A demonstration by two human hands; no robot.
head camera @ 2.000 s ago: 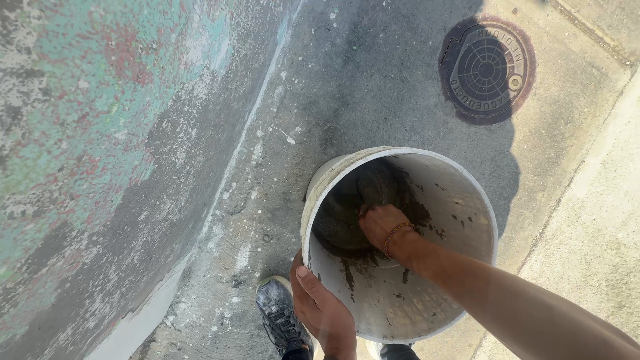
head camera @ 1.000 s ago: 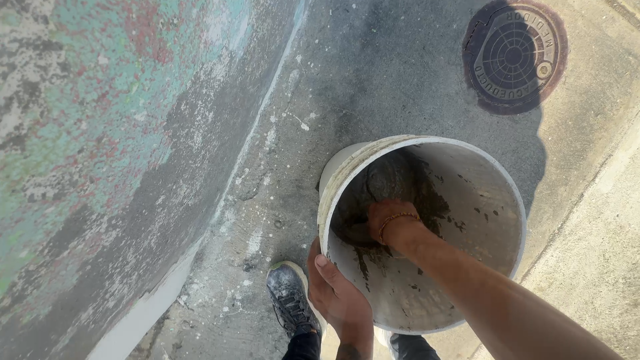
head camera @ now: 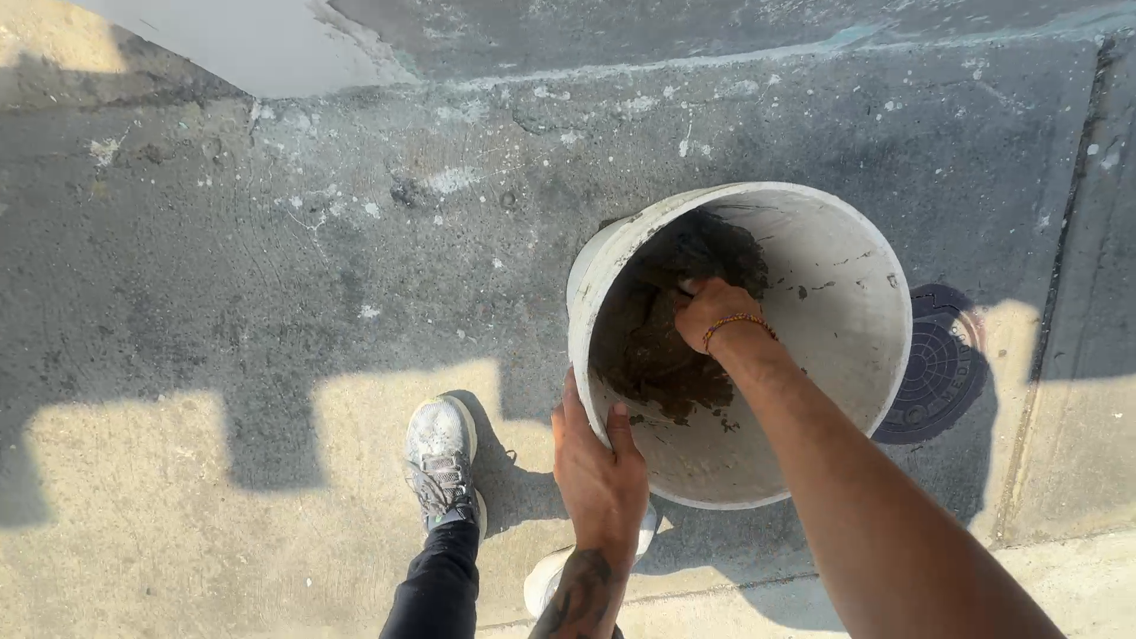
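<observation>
A large white plastic bucket (head camera: 843,240) stands tilted toward me on the concrete, with dark wet mortar-like mix (head camera: 661,364) on its bottom and smears up its inner wall. My left hand (head camera: 602,466) grips the near left rim, thumb inside and fingers outside. Deep inside the bucket, my right hand (head camera: 721,311), with a braided bracelet at the wrist, is closed around what looks like a tool handle. The tool's other end is hidden in the dark mix and shadow.
A painted wall (head camera: 550,35) with chipped paint runs along the top. A round metal meter cover (head camera: 932,364) lies right of the bucket, partly behind it. My shoes, one a spattered sneaker (head camera: 444,453), stand on the paint-specked sidewalk (head camera: 355,266) near the bucket.
The view has turned strongly, so the wall now runs across the top. My right hand has shifted within the bucket, still inside it. My left hand remains on the rim.
</observation>
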